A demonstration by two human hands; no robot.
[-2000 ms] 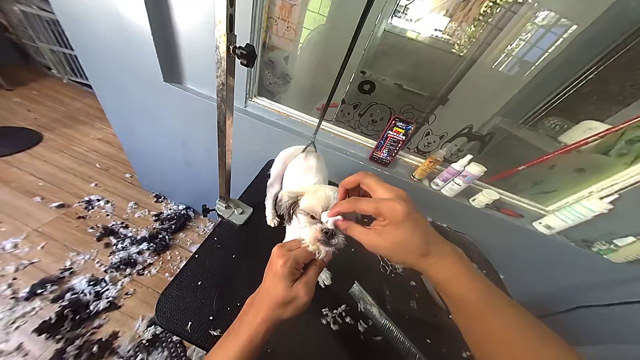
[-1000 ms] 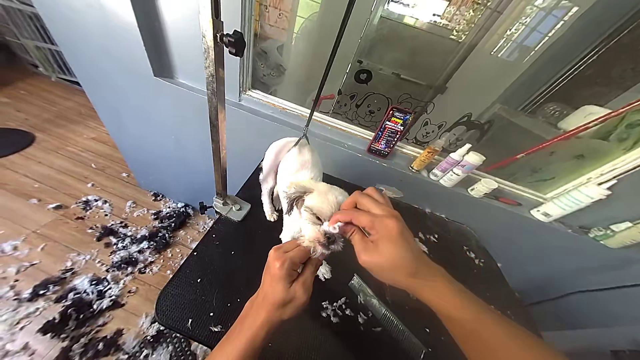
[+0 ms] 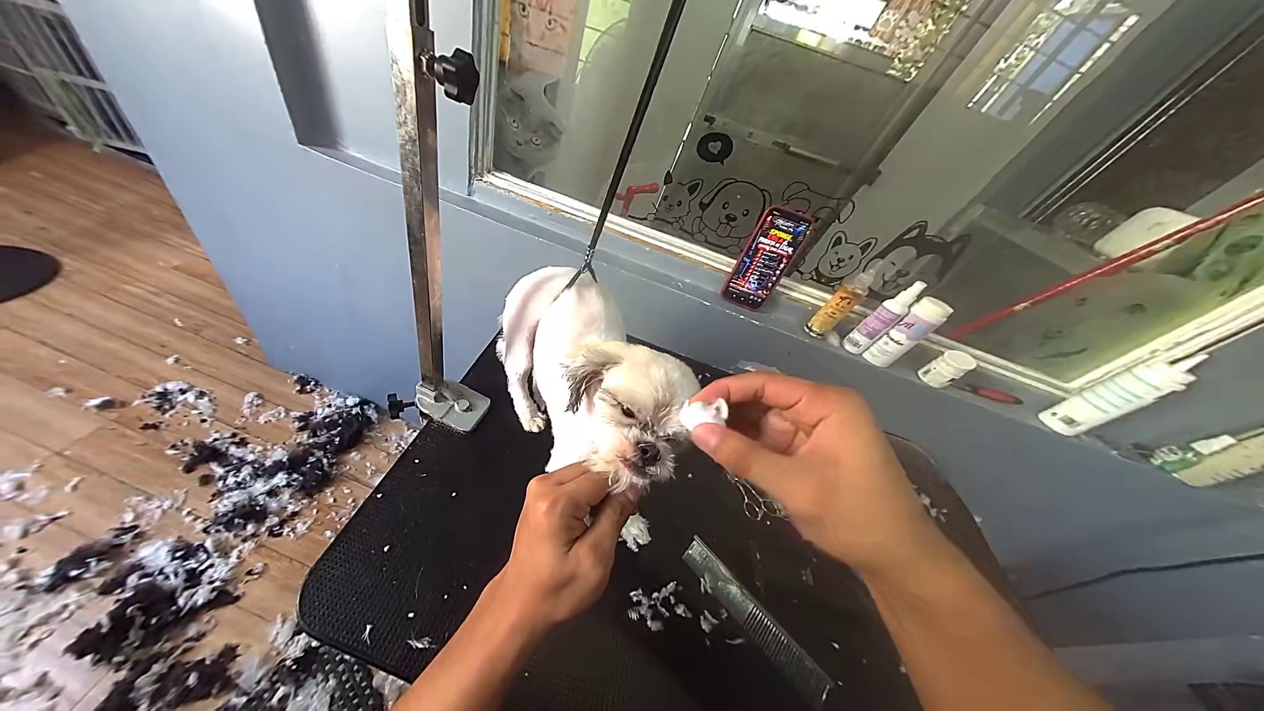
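A small white dog with closely clipped fur stands on a black grooming table, facing me. My left hand grips the fur under its chin and steadies the muzzle. Between the thumb and fingers of my right hand is a white cotton pad, held beside the dog's eye on the right side of the view; whether it touches the face I cannot tell. A grooming loop strap runs down to the dog's hindquarters. A metal comb lies on the table near loose fur tufts, with scissors partly behind my right hand.
A metal grooming post is clamped at the table's left edge. Along the window ledge stand a phone, an amber bottle, white bottles, a small jar and a larger bottle. Clipped fur covers the floor at left.
My right hand with the cotton has moved slightly outward from the dog's face, so more of the eye area shows. My left hand remains at the chin.
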